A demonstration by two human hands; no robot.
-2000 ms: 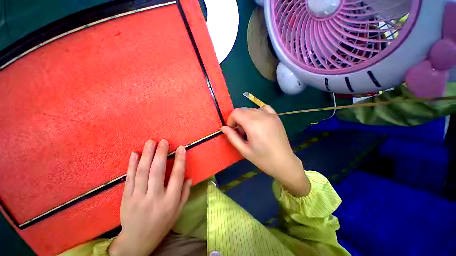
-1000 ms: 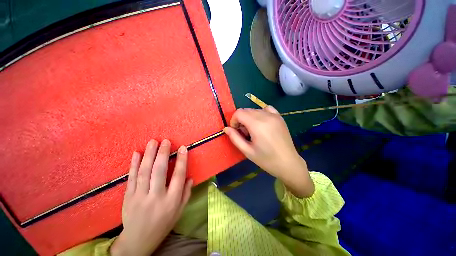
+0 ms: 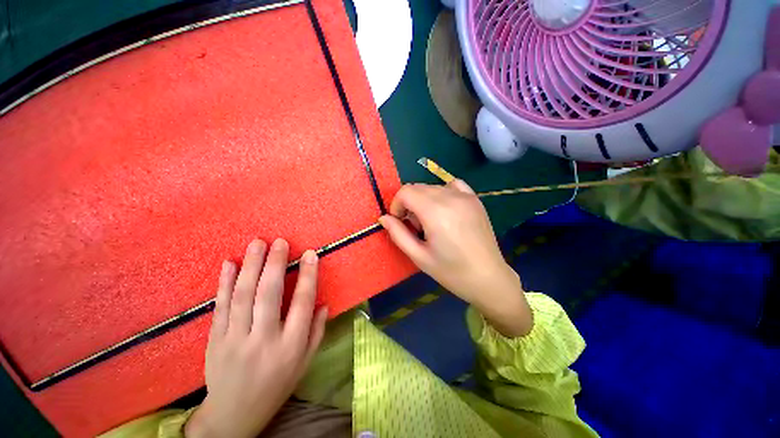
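A thin black frame [image 3: 346, 111] lies on the red foam pad [image 3: 197, 162]. A narrow tan adhesive strip [image 3: 547, 187] runs from the right to my right hand, and a pale line lies along the frame's near side. My left hand [image 3: 261, 342] rests flat across that near side, fingers slightly apart, holding nothing. My right hand [image 3: 449, 235] pinches the strip with thumb and forefinger at the frame's near right corner. A yellow cutter [image 3: 438, 170] sticks out above my right hand; its lower end is hidden, so its hold is unclear.
A pink and white fan [image 3: 590, 77] stands at the upper right, with a brown disc [image 3: 451, 77] partly behind it. A white disc [image 3: 385, 47] lies beyond the pad. Yellow-green cloth [image 3: 718, 201] shows below the fan. A thin white cable hangs near the strip.
Both hands stay in nearly the same place on the frame. The yellow-green cloth below the fan has shifted and shows more.
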